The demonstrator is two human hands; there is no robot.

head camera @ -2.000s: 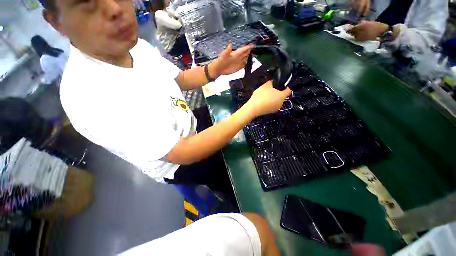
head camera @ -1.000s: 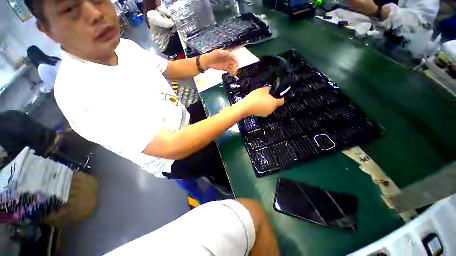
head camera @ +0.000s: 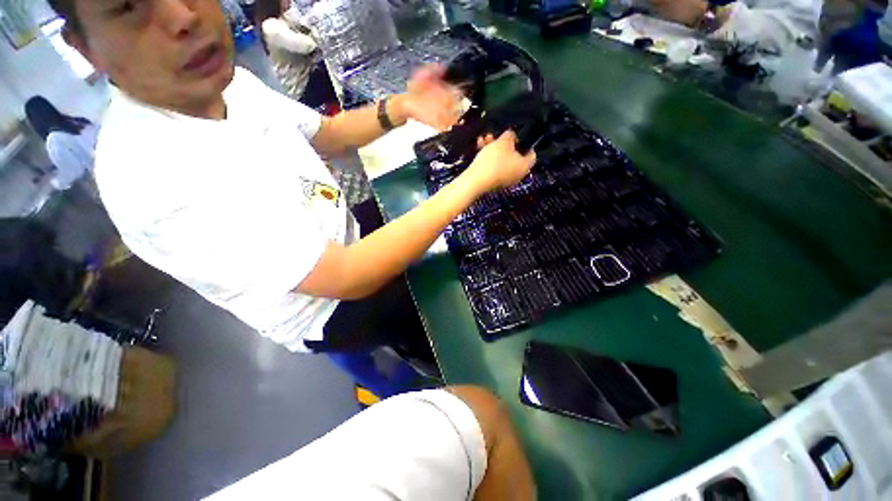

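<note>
Neither of my hands shows; only my left sleeve and part of my arm are in view at the bottom. A glossy black flat rectangle, perhaps a smartphone (head camera: 599,387), lies on the green bench in front of me. Beyond it lies a black blister tray (head camera: 577,210) with rows of ribbed pockets, a thin silver-white rounded frame (head camera: 609,269) on it. A white parts tray (head camera: 782,460) is cut off at the lower right, with a small black housing (head camera: 832,462) with a yellow-silver centre in it.
A seated person (head camera: 225,205) at the left holds a black strapped item (head camera: 528,98) above the tray's far end. A white sheet (head camera: 391,149) lies beside the tray. Tan tape (head camera: 709,328) and a pale metal upright (head camera: 822,347) are at the right. More trays stand at the far end.
The view has shifted, and more of the white parts tray shows. The other person's hands and the strapped item have moved toward the tray's far end. A blurred fingertip near the black rectangle is gone.
</note>
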